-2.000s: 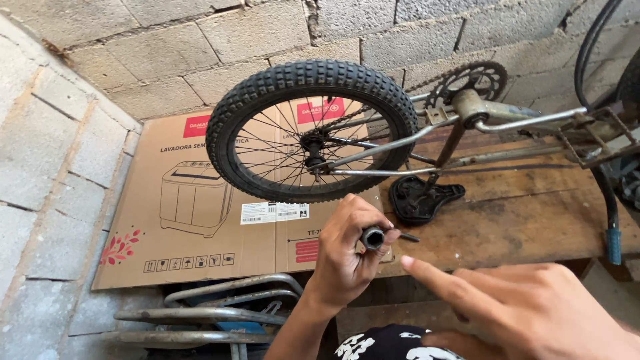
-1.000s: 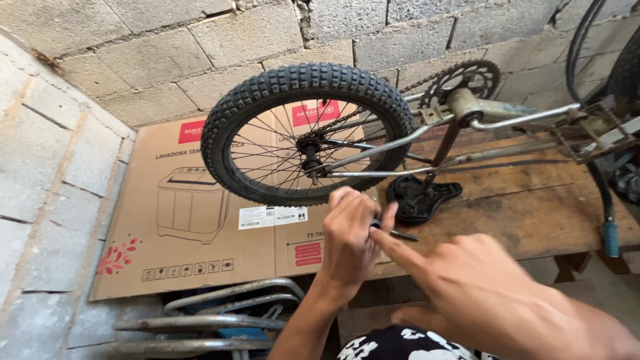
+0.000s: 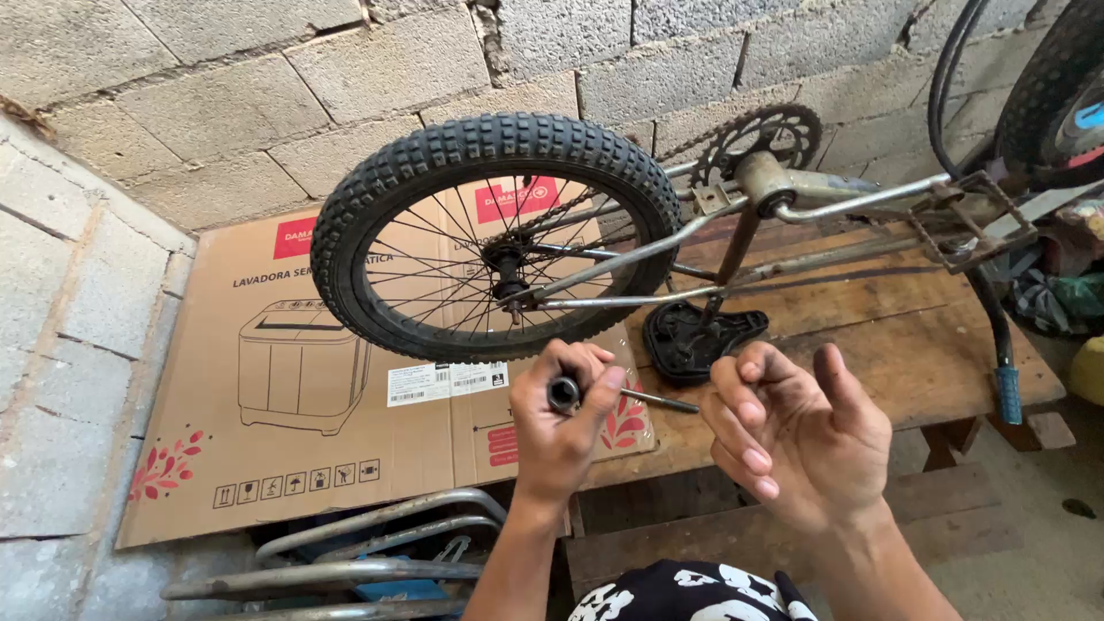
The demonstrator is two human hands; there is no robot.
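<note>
My left hand [image 3: 565,423] is closed around a dark socket tool [image 3: 563,394], its round hollow end facing me. A thin metal rod [image 3: 660,400] sticks out to the right from behind that hand; whether it belongs to the tool cannot be told. My right hand [image 3: 798,431] is held palm up beside it with curled fingers apart, holding nothing. Beyond both hands, an upside-down bicycle rests with its black saddle [image 3: 694,341] on the wooden table. Its knobby rear tire [image 3: 496,138] and the wheel's hub [image 3: 509,276] are at the centre, with the chainring [image 3: 759,142] behind the frame [image 3: 763,185].
A flattened printed cardboard box [image 3: 203,405] lies under the wheel on the wooden table [image 3: 880,345]. Bent metal tubes [image 3: 345,573] are at the lower left, and a wooden bench [image 3: 871,526] is below the table. Block walls [image 3: 388,69] stand behind and to the left. A blue handlebar grip [image 3: 1007,394] hangs at right.
My right hand has turned from pointing a finger at the tool to palm up, apart from my left hand. The tool's round end, hidden one second ago, shows again in my left hand.
</note>
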